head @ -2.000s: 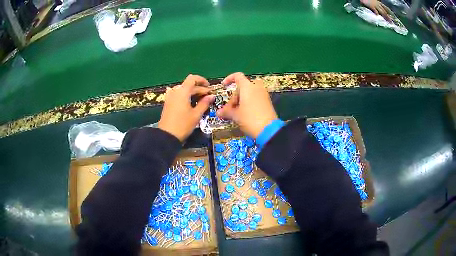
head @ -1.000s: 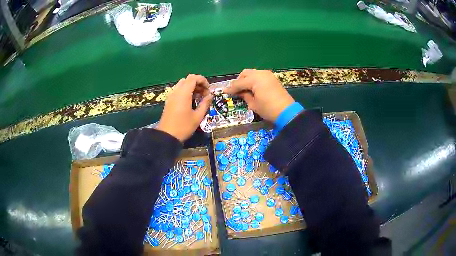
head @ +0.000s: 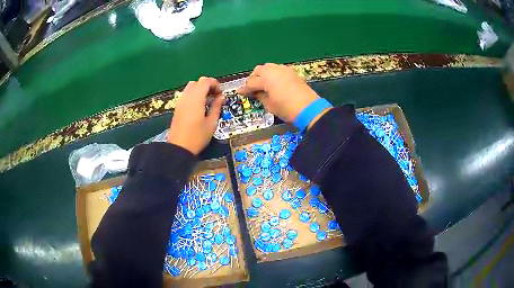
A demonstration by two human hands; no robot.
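Observation:
A circuit board unit (head: 244,116) in a whitish housing lies at the worktop's far edge, by the metal rail, with dark, yellow, green and blue parts on it. My left hand (head: 194,115) is at its left side, fingertips at the board's upper left. My right hand (head: 277,90) is over its upper right, thumb and finger pinched together; whether they hold a part is too small to tell. Blue disc components lie loose in the left cardboard tray (head: 240,277) and the right cardboard tray (head: 332,243), both nearer me and partly covered by my sleeves.
A clear plastic bag (head: 101,162) lies behind the left tray. The worn metal edge rail (head: 127,117) separates worktop and green conveyor belt (head: 270,36). Another board unit (head: 179,5) with its plastic wrap (head: 163,21) is on the belt. More wrap (head: 486,35) lies at the far right.
My hands have parted from the held board unit, which now lies flat and more exposed. The unit on the belt has moved right. The view has shifted slightly.

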